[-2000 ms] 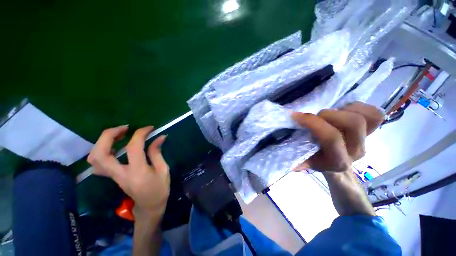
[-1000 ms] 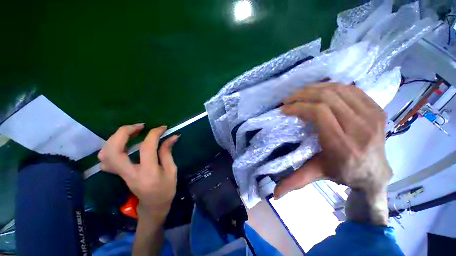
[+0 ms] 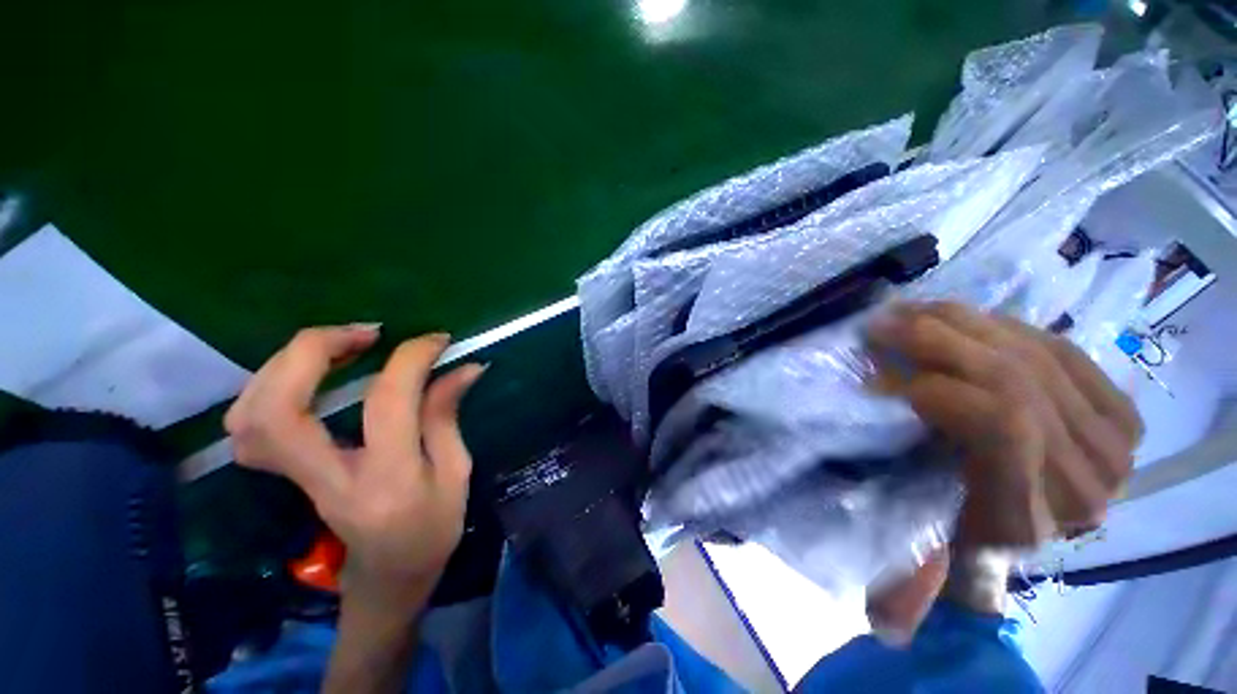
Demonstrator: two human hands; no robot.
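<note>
A stack of clear bubble bags [image 3: 814, 244] with black housings inside stands on edge right of centre. A black housing [image 3: 814, 305] shows between the sheets. My right hand [image 3: 1011, 427] is blurred and closed around the right side of the nearest bubble bag [image 3: 800, 461], which is blurred and crumpled. What lies inside that bag is hard to make out. My left hand [image 3: 366, 441] is at the lower left, fingers curled and apart, holding nothing.
A dark green surface [image 3: 339, 163] fills the upper left. A white sheet [image 3: 102, 332] lies at the left. A dark blue padded thing [image 3: 82, 542], an orange part [image 3: 316, 560] and a black box [image 3: 570, 508] are near the body. Cables and a small blue part [image 3: 1129, 343] are at right.
My right hand has moved right and grips the nearest bag, which has shifted and crumpled. My left hand keeps nearly the same pose. The view has shifted slightly.
</note>
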